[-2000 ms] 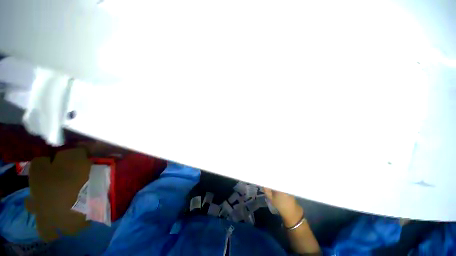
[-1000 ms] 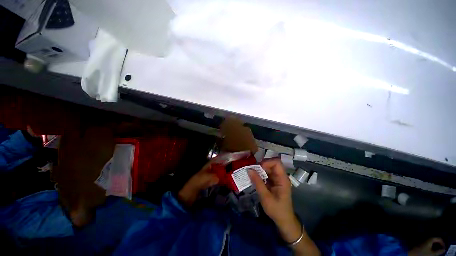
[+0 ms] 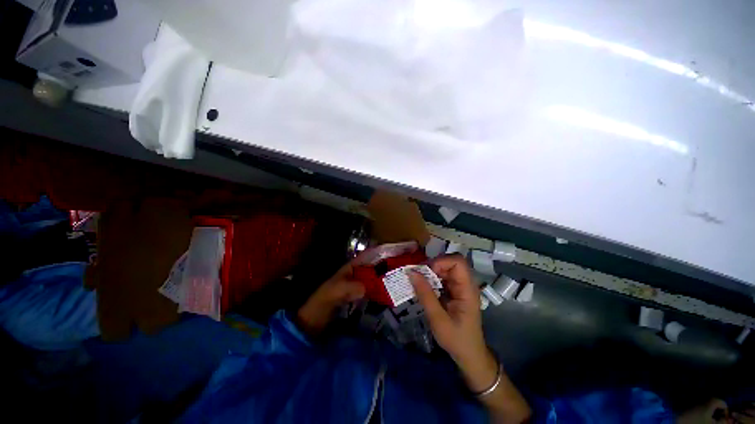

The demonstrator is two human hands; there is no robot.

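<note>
A small red box (image 3: 374, 273) with a brown cardboard flap (image 3: 396, 220) standing up at its far side is between my hands. My left hand (image 3: 333, 298) grips the box at its left side. My right hand (image 3: 455, 319), with a bracelet at the wrist, holds a white printed leaflet (image 3: 401, 284) against the box's near right face, thumb on top. A pile of small folded leaflets (image 3: 404, 325) lies just below the box, partly hidden by it and my right hand.
A large white shelf (image 3: 372, 108) spans the top. A large red carton (image 3: 265, 252) with a brown flap (image 3: 137, 269) stands at left. Several small white pieces (image 3: 503, 288) lie along the belt's edge. A white carton (image 3: 99, 50) is upper left. Neighbours' blue sleeves show at both sides.
The shelf no longer hides my left hand and the red box, as it did two seconds ago. Over the last second the hands have barely moved; the view has shifted slightly.
</note>
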